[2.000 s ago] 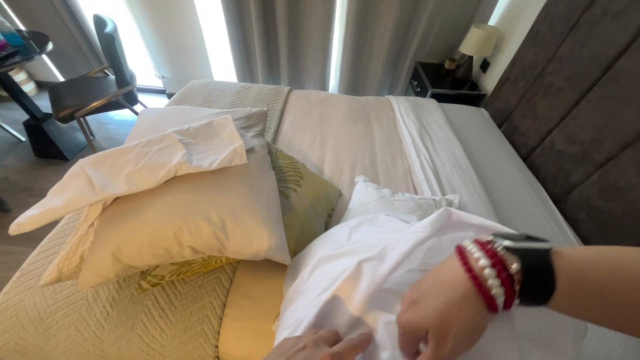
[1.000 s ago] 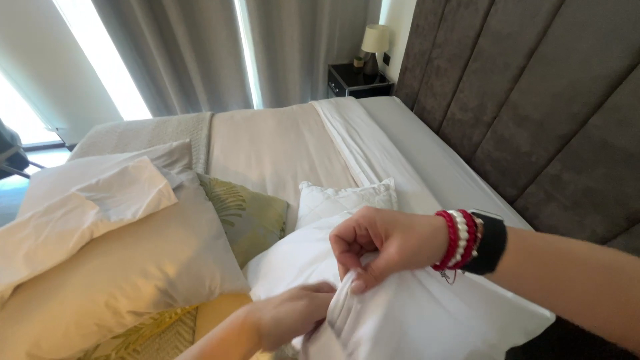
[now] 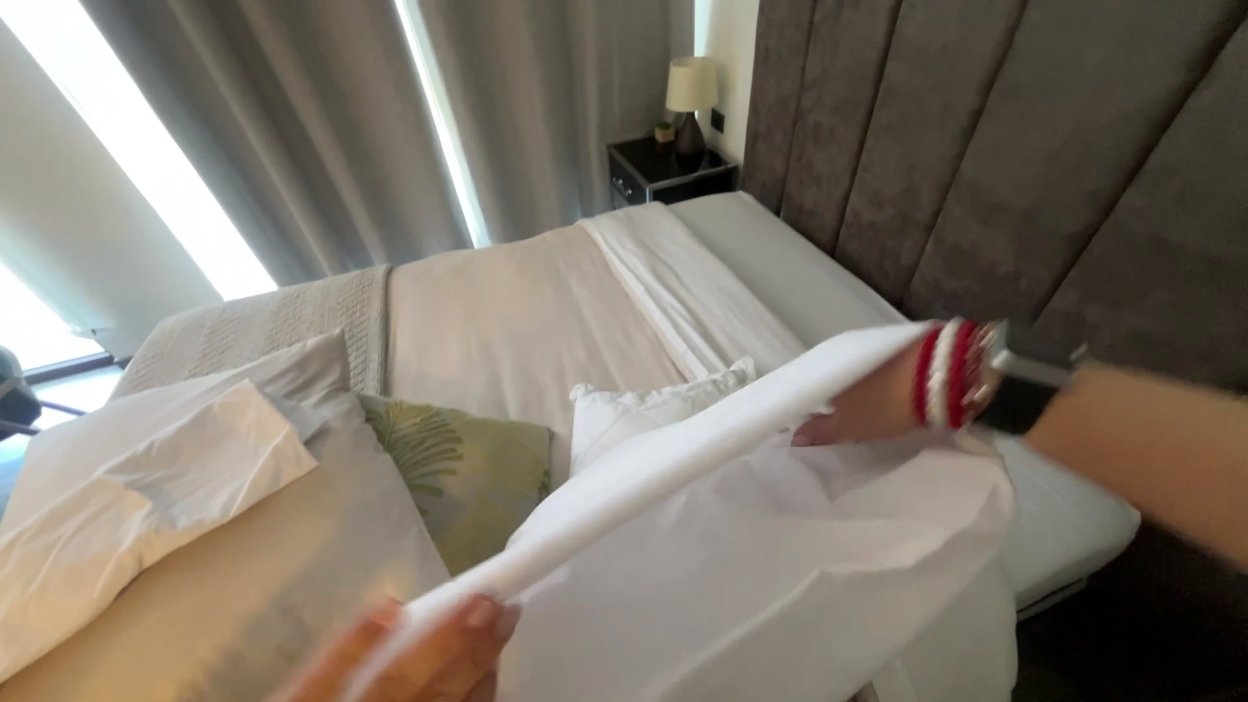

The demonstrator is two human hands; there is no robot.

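A white pillowcase point(image 3: 721, 546) is stretched between my hands at the near side of the bed, its hem running slantwise from lower left to upper right. My left hand point(image 3: 419, 648), blurred at the bottom edge, grips the lower end of that hem. My right hand point(image 3: 858, 400) is at the upper end, partly inside the cloth, fingers mostly covered, so its hold cannot be told; red and white bracelets and a black-strapped watch are on the wrist. Just beyond the cloth lies a small white cushion with a frilled edge point(image 3: 634, 414). Left of it rests a green leaf-patterned cushion point(image 3: 468, 468).
Beige pillows point(image 3: 322, 546) with a folded white cloth point(image 3: 195, 487) on top are stacked at the left. The bed point(image 3: 507, 322) reaches toward grey curtains point(image 3: 322, 127). A padded headboard point(image 3: 994, 166) stands right; beyond is a black nightstand point(image 3: 673, 166) with a lamp point(image 3: 691, 88).
My hands, close together on the bunched white cloth a second ago, have moved apart, and the cloth is spread between them. The view has swung toward the headboard since two seconds ago.
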